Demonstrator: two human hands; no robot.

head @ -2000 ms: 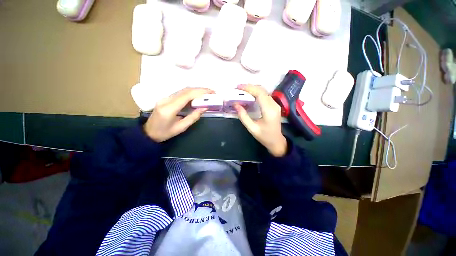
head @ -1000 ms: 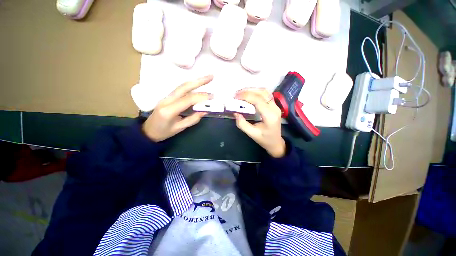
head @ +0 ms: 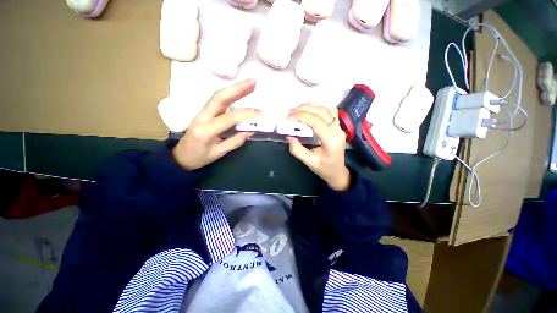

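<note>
My left hand (head: 214,128) grips a pale hand warmer half (head: 256,126) between thumb and fingers, its index finger raised. My right hand (head: 320,142) grips another pale hand warmer half (head: 295,128). The two are held side by side, close together, their end faces with small dark slots showing, at the front edge of the white mat (head: 269,92). I cannot tell if they touch. The red and black infrared thermometer (head: 363,125) lies just right of my right hand. Rows of cream hand warmers (head: 281,33), some with pink undersides, lie behind.
A lone pale unit (head: 413,109) lies at the mat's right edge. Beyond it are a power strip (head: 441,125), white charger plugs (head: 473,115) and looped cables (head: 519,73). A cardboard sheet (head: 79,73) lies left, with one unit (head: 87,6). An open carton (head: 467,269) stands below right.
The pink undersides of the held pieces, visible two seconds ago, no longer show; their end faces look white. My left index finger has lifted off its piece. The thermometer has not visibly moved.
</note>
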